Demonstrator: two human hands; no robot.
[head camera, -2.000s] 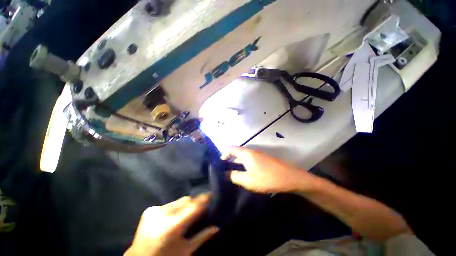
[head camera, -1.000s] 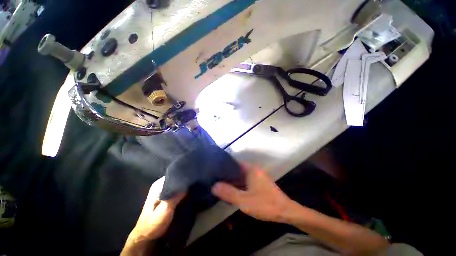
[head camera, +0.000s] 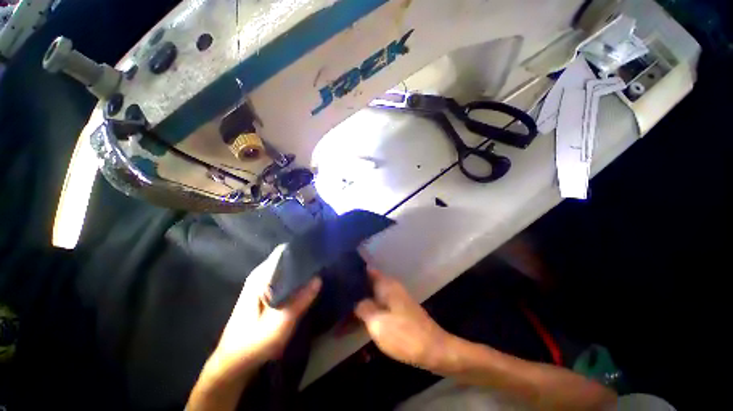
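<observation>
A dark folded garment piece is held up between my hands, just in front of the needle area, its pointed corner reaching right over the bed. My left hand grips its left edge with the thumb on top. My right hand pinches its right, lower side near the bed's front edge. The presser foot area sits in bright light just beyond the cloth; whether the cloth is under it I cannot tell. More dark fabric spreads left of and below the machine head.
The white machine head spans the back. Black-handled shears and a tiny dark scrap lie on the bed. White paper templates lie at the right. A long white lamp stands at left.
The dark cloth was narrow and low between my hands, then opened out; now its corner points up and right. My right hand has moved down from the needle area; my left hand moved up.
</observation>
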